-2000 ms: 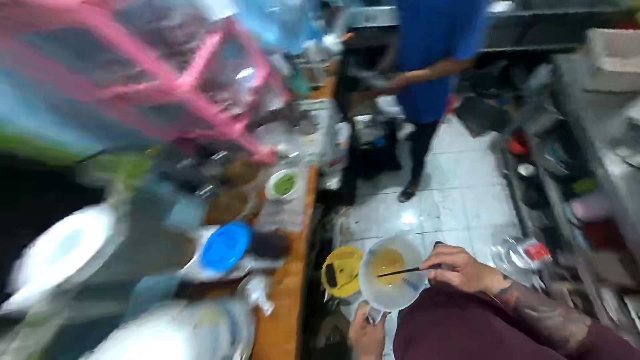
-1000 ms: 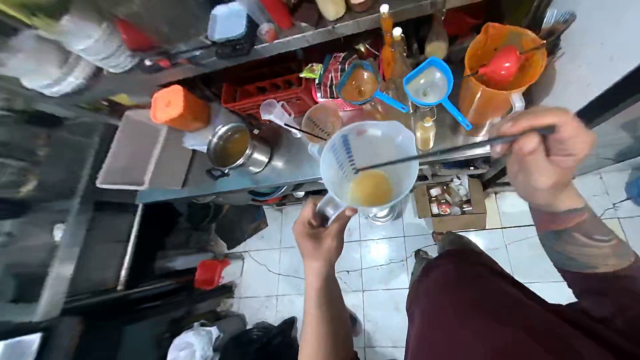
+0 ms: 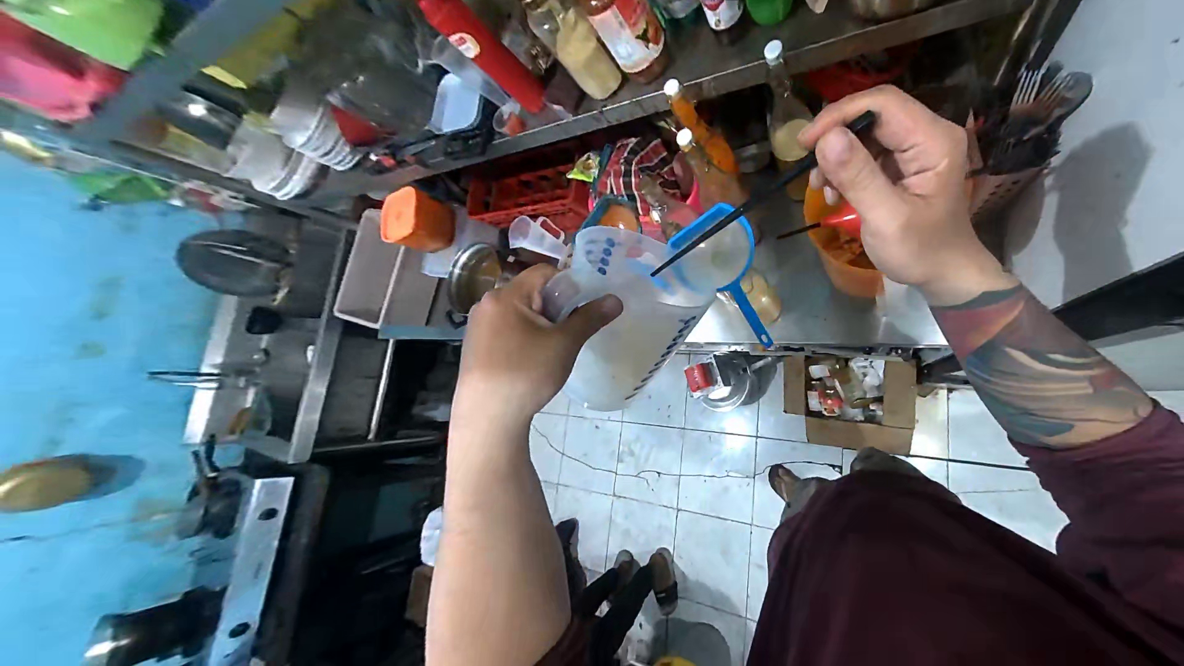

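My left hand (image 3: pixel 527 338) grips the handle of a translucent plastic measuring jug (image 3: pixel 624 342) with dark blue marks, tilted with its mouth toward the counter. My right hand (image 3: pixel 888 185) holds a thin black stick-like utensil (image 3: pixel 754 199), its tip at the jug's mouth. A blue-rimmed strainer (image 3: pixel 726 254) lies beside and partly behind the jug's mouth, its blue handle over the counter's edge. The contents of the jug are not clearly visible. Right of it, near my right hand, an orange jug (image 3: pixel 856 268) holds a red utensil.
A steel counter (image 3: pixel 832 324) carries bottles, a steel pot (image 3: pixel 474 276), an orange container (image 3: pixel 418 219) and a grey tray (image 3: pixel 356 277). Above it runs a shelf (image 3: pixel 721 79) crowded with bottles. On the tiled floor stands a cardboard box (image 3: pixel 860 430) of bottles. Another person's feet (image 3: pixel 661 573) show below.
The view has swung from a wooden counter to the steel one. The measuring jug, upright over the floor one second ago, is now tilted at the counter beside the blue strainer.
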